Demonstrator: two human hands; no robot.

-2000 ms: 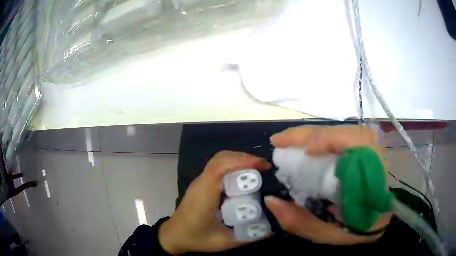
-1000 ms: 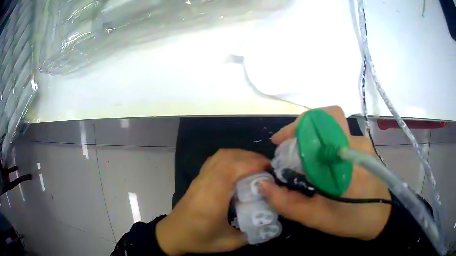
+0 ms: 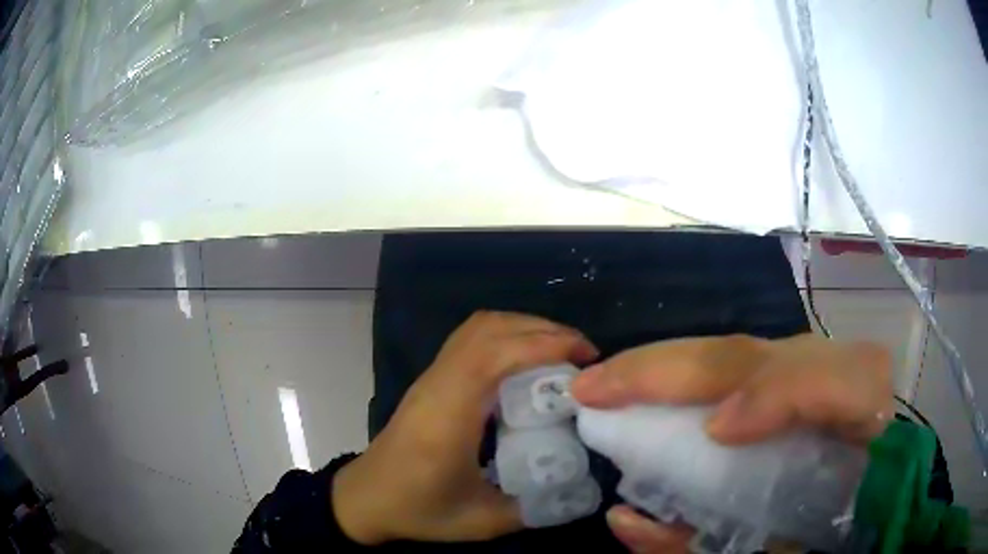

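Note:
My left hand (image 3: 433, 444) holds three white plastic units (image 3: 542, 460) stacked in a column, their end faces with small dark holes turned up and to the right. My right hand (image 3: 748, 379) is closed around the glue syringe (image 3: 737, 476), a whitish barrel wrapped in film or tissue, with the green cap (image 3: 899, 487) at its rear on the right. The syringe's front end is beside the top unit. Its tip is hidden near my right index finger, so contact with the unit cannot be told.
A clear blister tray (image 3: 217, 54) lies at the back left of the white bench (image 3: 325, 162), another clear tray (image 3: 27, 141) at the far left. White paper (image 3: 650, 130) lies at the bench edge. A clear hose (image 3: 856, 195) and thin cable hang over the edge at right.
My right hand has turned the syringe from pointing down, cap up, to lying nearly level, with the green cap now at the far right. My left hand still holds the units in about the same place.

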